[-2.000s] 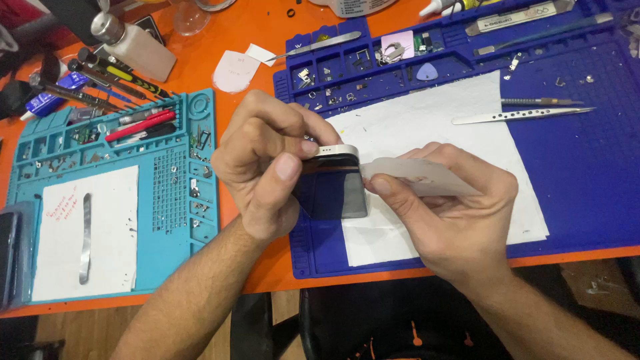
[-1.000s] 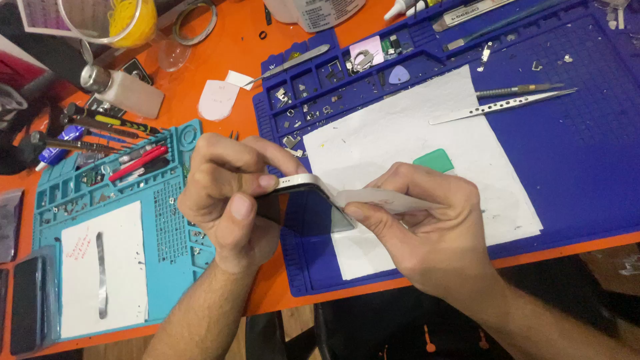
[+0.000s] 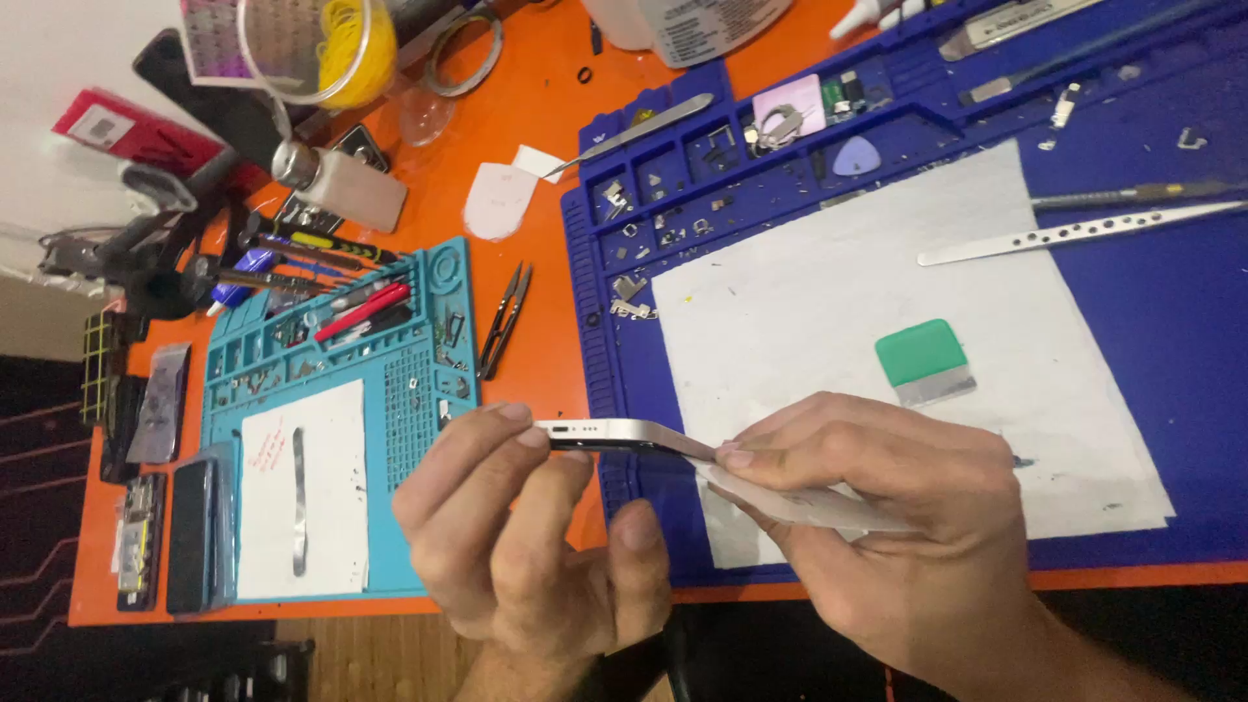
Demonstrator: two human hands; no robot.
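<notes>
A smartphone with a pale frame (image 3: 624, 432) is held edge-on above the gap between two repair mats, its charging port side facing up. My left hand (image 3: 536, 536) grips its left end with the fingertips, thumb apart from it. At the phone's right corner, my right hand (image 3: 887, 507) pinches a thin whitish sheet (image 3: 809, 507) whose edge meets the phone; whether it sits in a seam cannot be told. Behind my right hand, a green-handled scraper blade (image 3: 921, 356) lies on white paper (image 3: 829, 283) over the dark blue silicone mat (image 3: 1102, 322).
Perforated metal tweezers (image 3: 1072, 234) lie across the paper's right edge. Black thread snips (image 3: 505, 322) rest between the mats. The teal mat (image 3: 390, 575) at left holds tools and small parts, beside a dark phone (image 3: 192, 536). A small bottle (image 3: 356, 190) stands further back.
The phone has turned so its port edge faces up more flatly. My left thumb has come away from it. The green scraper, partly covered one second ago, now shows fully.
</notes>
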